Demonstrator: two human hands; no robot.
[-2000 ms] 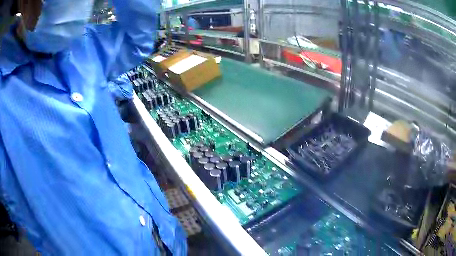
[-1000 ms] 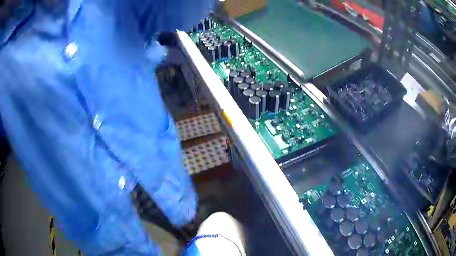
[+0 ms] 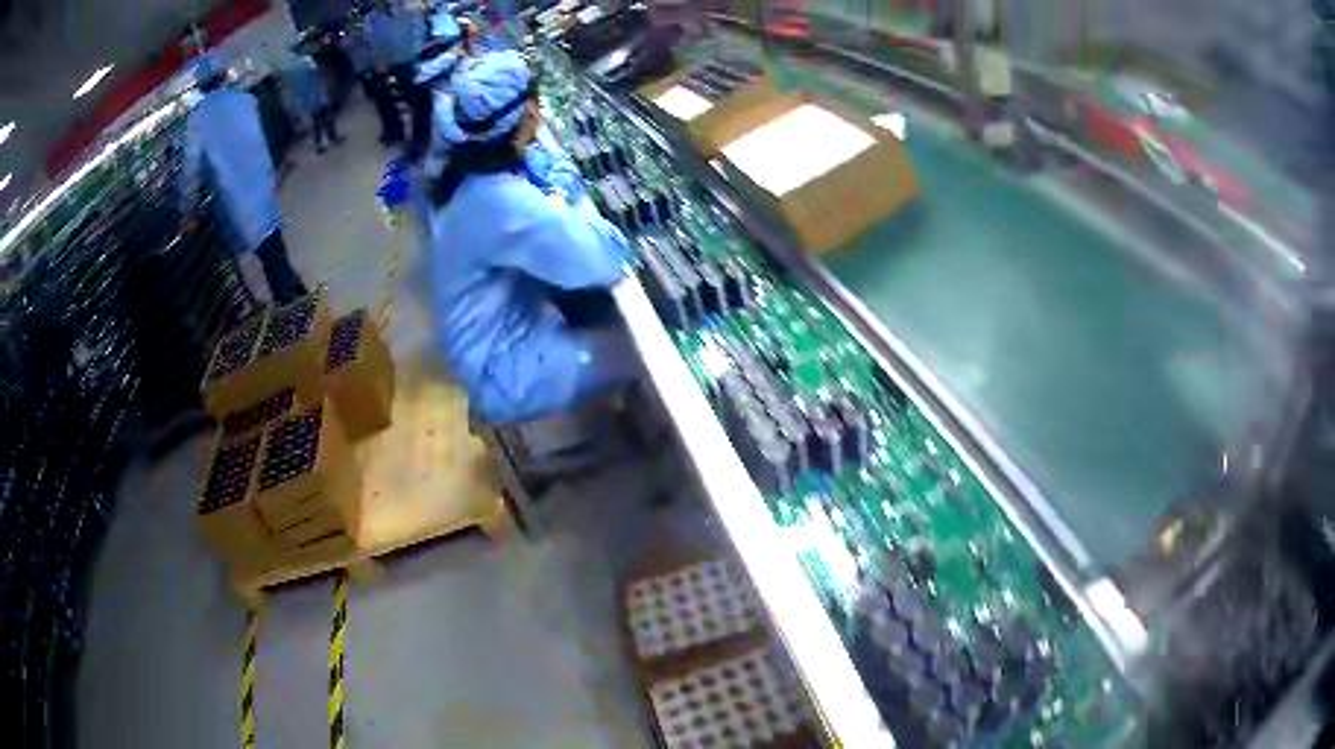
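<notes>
Green circuit boards [image 3: 937, 505] lie in a row along the conveyor line, blurred. Black upright capacitors [image 3: 783, 417] stand in clusters on them, and another cluster [image 3: 937, 659] stands on the nearest board at the bottom. Neither of my hands is in the picture. The blurred dark area at the lower right is too unclear to tell what it is.
An open carton [image 3: 842, 176] stands on the green belt [image 3: 1054, 322]. A seated person [image 3: 513, 278] in blue is at the line's left edge. Capacitor cartons [image 3: 300, 468] are stacked on a wooden pallet [image 3: 425, 468]. Spotted divider trays [image 3: 696, 607] are below the line. Other people stand farther back.
The view has swung left and up along the line. The person in blue who filled the left side is gone from there; the aisle, pallet and seated person now show.
</notes>
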